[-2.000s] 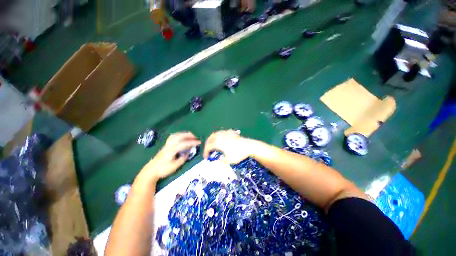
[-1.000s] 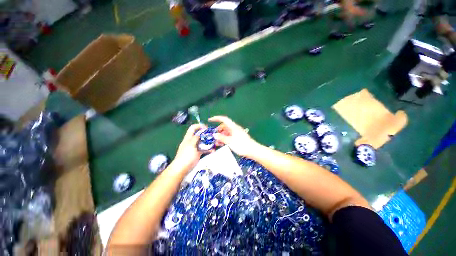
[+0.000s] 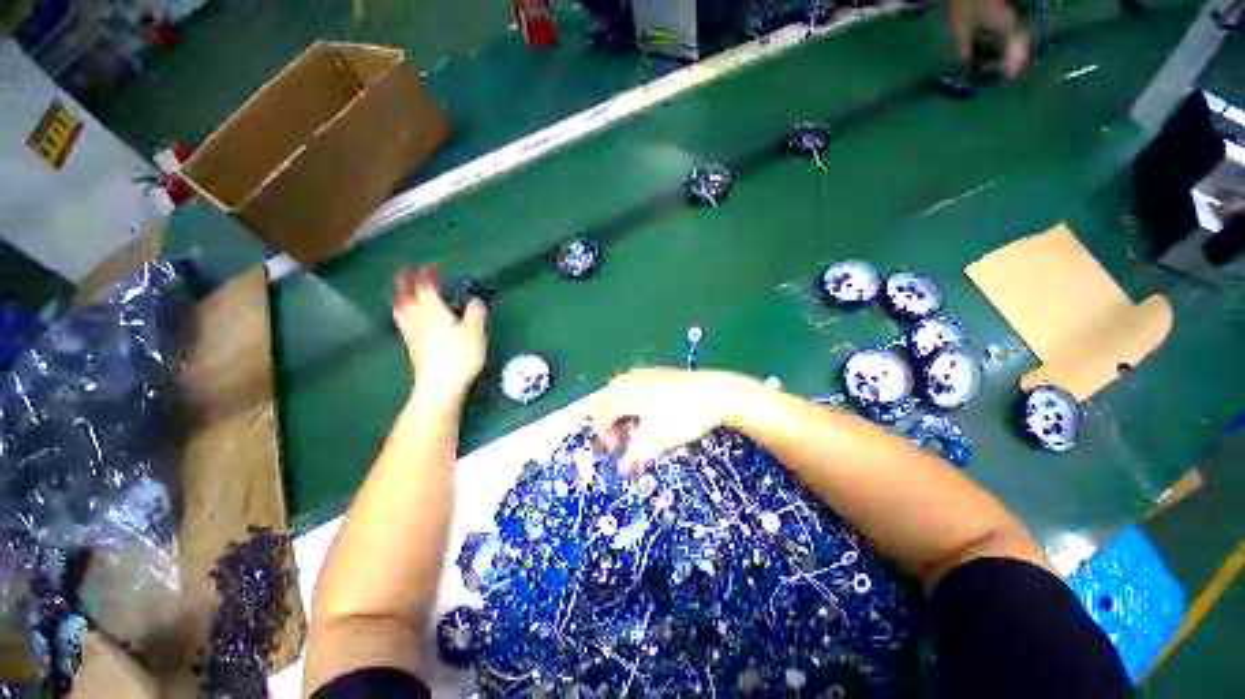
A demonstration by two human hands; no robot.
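Observation:
Many small blue circuit boards with pale wires (image 3: 683, 587) lie in a tangled heap on a white sheet (image 3: 471, 498). My right hand (image 3: 662, 414) is over the heap's top edge, fingers bent down at the boards; whether it grips one is hidden. My left hand (image 3: 440, 335) reaches out over the green belt, fingers spread, beside a dark round unit (image 3: 471, 295) that lies by the thumb; I cannot tell if they touch. A white round housing with dark holes (image 3: 526, 378) lies right of my left wrist.
More housings (image 3: 878, 378) cluster at right, near a tan cardboard piece (image 3: 1072, 311). Dark units (image 3: 578, 257) lie spaced along the belt. An open carton (image 3: 317, 150) stands upper left. Plastic bags (image 3: 89, 410) and a dark parts pile (image 3: 249, 608) are at left. Another person's hand (image 3: 993, 38) is at top right.
My hands were together around a blue board and a round part; they have parted. My left hand moved out left over the belt, my right hand down to the heap. The view has shifted.

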